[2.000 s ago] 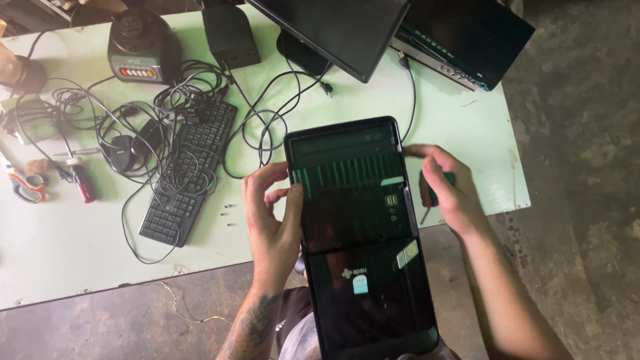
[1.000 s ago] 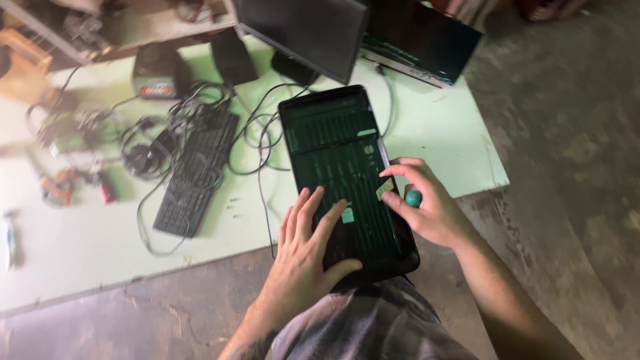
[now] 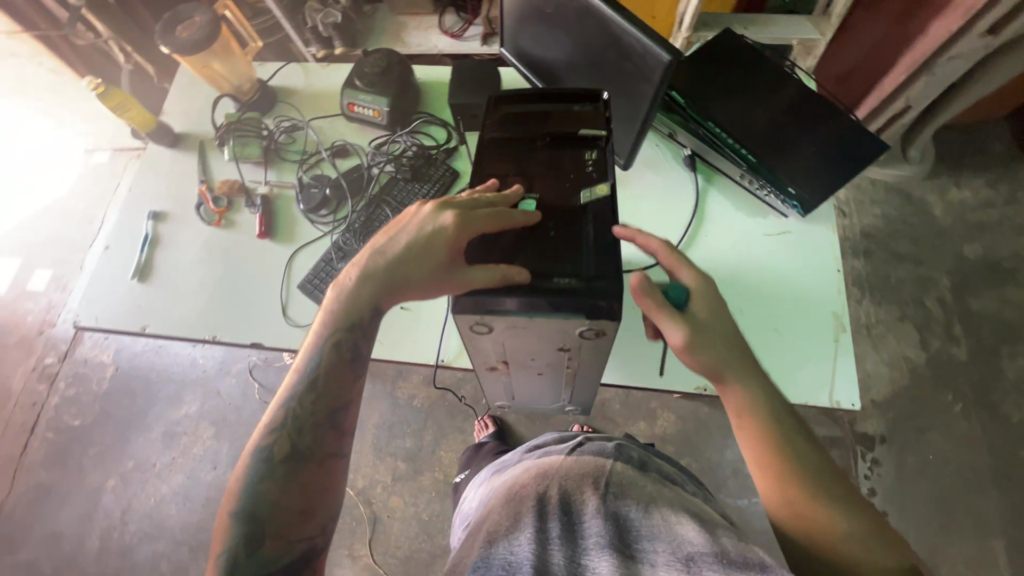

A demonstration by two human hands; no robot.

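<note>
A desktop computer tower (image 3: 552,240) lies in front of me with its glossy black front panel facing up and its grey metal bottom (image 3: 532,360) toward me. My left hand (image 3: 448,244) rests flat on the left part of the front panel, fingers spread. At the tower's right edge is my right hand (image 3: 680,300), its index fingertip at or just beside the panel's side. That hand holds a screwdriver with a green handle (image 3: 674,296) in its curled fingers, the shaft pointing down. Stickers are on the panel.
Left of the tower lie a black keyboard (image 3: 380,228), tangled cables, scissors (image 3: 210,200), a red-handled tool (image 3: 262,214) and a toothbrush (image 3: 142,244). Behind stand a blender base (image 3: 379,88), a speaker (image 3: 474,92), a monitor (image 3: 588,68) and a flat black electronic device (image 3: 780,120). A cable hangs over the table's front edge.
My left hand has gone from the tower's left side to lying on its front panel. The tower has tilted, so its metal bottom now shows. The screwdriver stays in my right hand.
</note>
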